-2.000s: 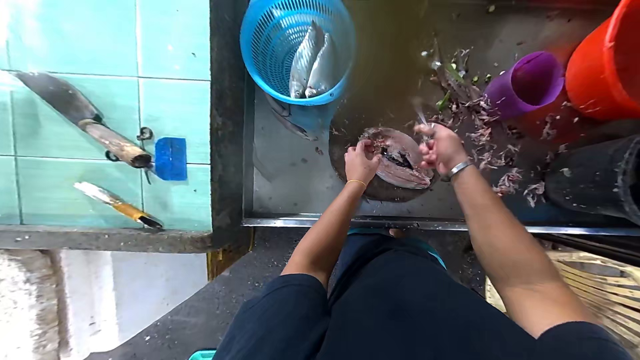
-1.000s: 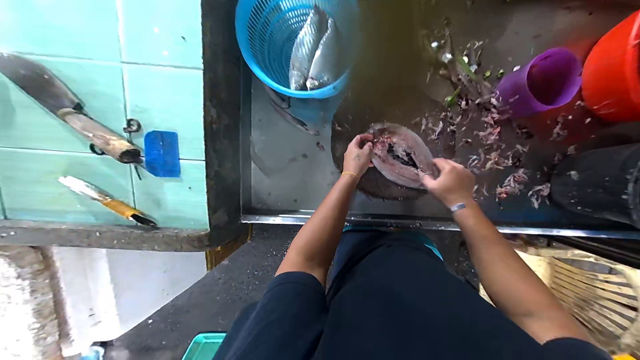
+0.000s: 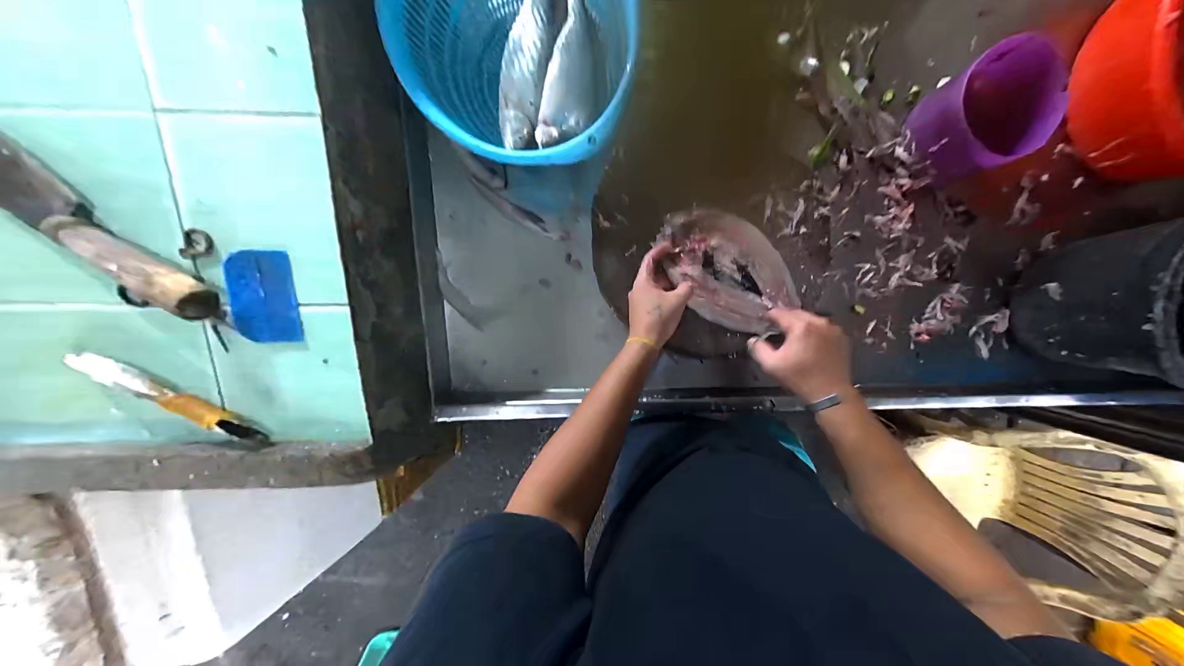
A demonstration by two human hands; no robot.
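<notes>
A split-open fish (image 3: 735,264) with reddish flesh and a dark cavity lies on a round dark board (image 3: 703,344) at the front of the metal work surface. My left hand (image 3: 659,301) grips its upper left end, thumb on the flesh. At the lower right edge, my right hand (image 3: 803,350) pinches the fish between thumb and fingers. Whether a small tool is also in the right hand cannot be told. Whole silvery fish (image 3: 566,88) lie in a blue plastic basket (image 3: 499,153) above and left of my hands.
Fish scraps (image 3: 939,314) litter the surface to the right, near a purple container (image 3: 939,125), a red bucket (image 3: 1124,111) and a black bucket (image 3: 1091,301). A cleaver (image 3: 139,264) and a yellow-handled knife (image 3: 176,398) lie on the left tiles. A metal rim (image 3: 971,401) edges the front.
Two seconds ago my right hand was raised beside the fish, blurred; since one second ago it has been at the fish's lower right edge. My left hand stays at the fish's left end.
</notes>
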